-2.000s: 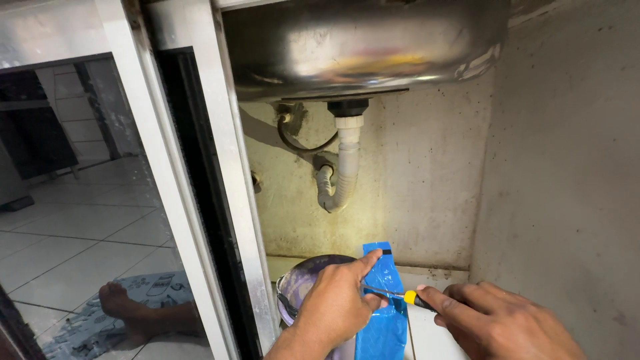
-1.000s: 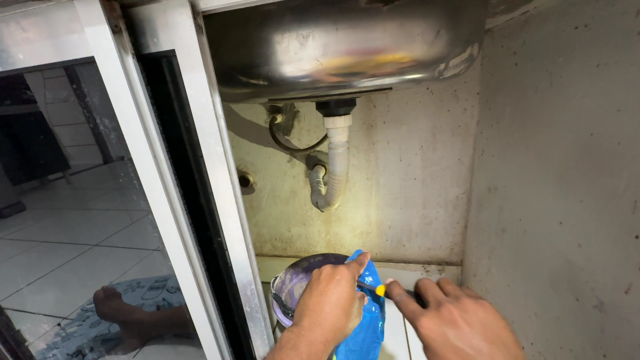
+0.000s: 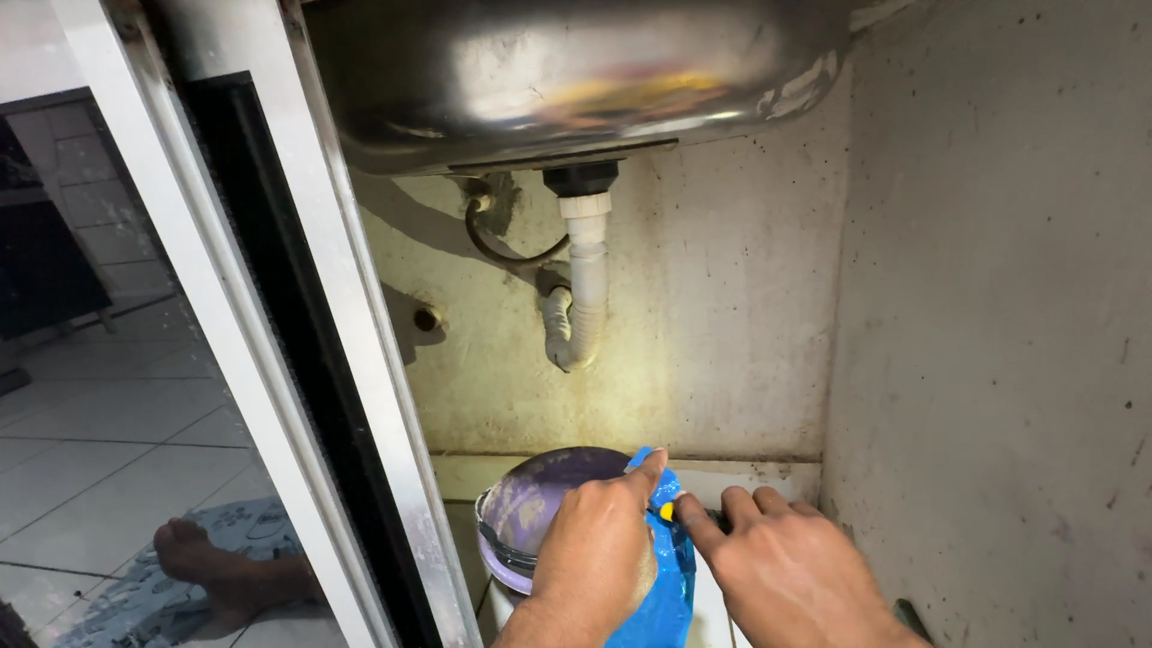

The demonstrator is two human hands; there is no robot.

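My left hand (image 3: 598, 544) grips the upper part of a blue plastic packet (image 3: 666, 589), its index finger stretched along the top end. My right hand (image 3: 783, 558) is closed around a tool with a yellow-and-black handle (image 3: 667, 512); the yellow end shows beside the index finger. The tool's far end is hidden behind the packet and my left hand. Behind my left hand stands a purple bucket (image 3: 522, 504) with dried residue inside.
A stainless steel sink bowl (image 3: 576, 81) hangs above, with a corrugated drain pipe (image 3: 589, 288) bending into the wall. An aluminium-framed sliding door (image 3: 333, 270) stands at the left, a stained wall (image 3: 990, 315) at the right. A pipe stub (image 3: 427, 318) sticks out of the back wall.
The tool's metal shaft showed across the packet two seconds ago and is now out of sight. My right hand has come closer to my left.
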